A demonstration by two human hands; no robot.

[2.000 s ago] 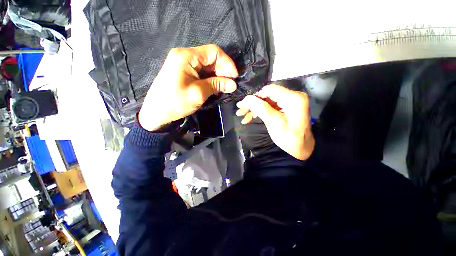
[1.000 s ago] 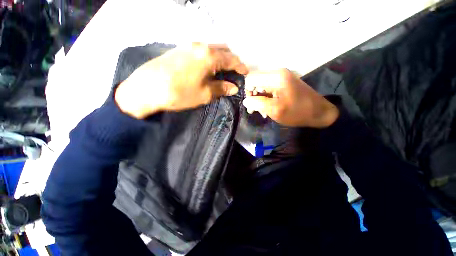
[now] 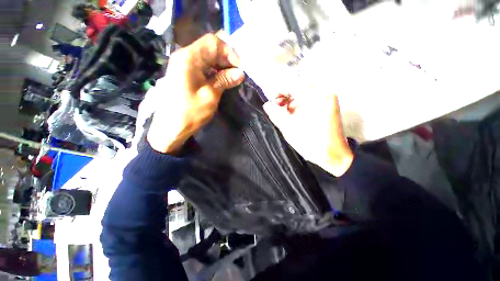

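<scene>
A black woven bag panel [image 3: 263, 159] hangs from my hands over the front edge of the white table, with long folds or lines running down it. My left hand [image 3: 200, 88] pinches its upper edge between thumb and fingers. My right hand [image 3: 312, 123] is at the same edge, to the right; it is overexposed, and a small reddish thing [image 3: 285, 102] shows at its fingers, too blurred to name. Whether the right fingers grip the edge is hard to tell.
The white machine table [image 3: 395, 71] reaches to the upper right, with blurred machine parts [image 3: 299, 41] at its back. Bagged dark goods [image 3: 109, 93] are piled at upper left. A blue bin [image 3: 71, 167] and a black round-faced device [image 3: 68, 203] stand at left. Black fabric [image 3: 471, 159] lies at right.
The view has swung round. The bag panel has gone from lying on the table, through being turned over, to hanging below my hands. My hands have moved slightly apart since a second ago.
</scene>
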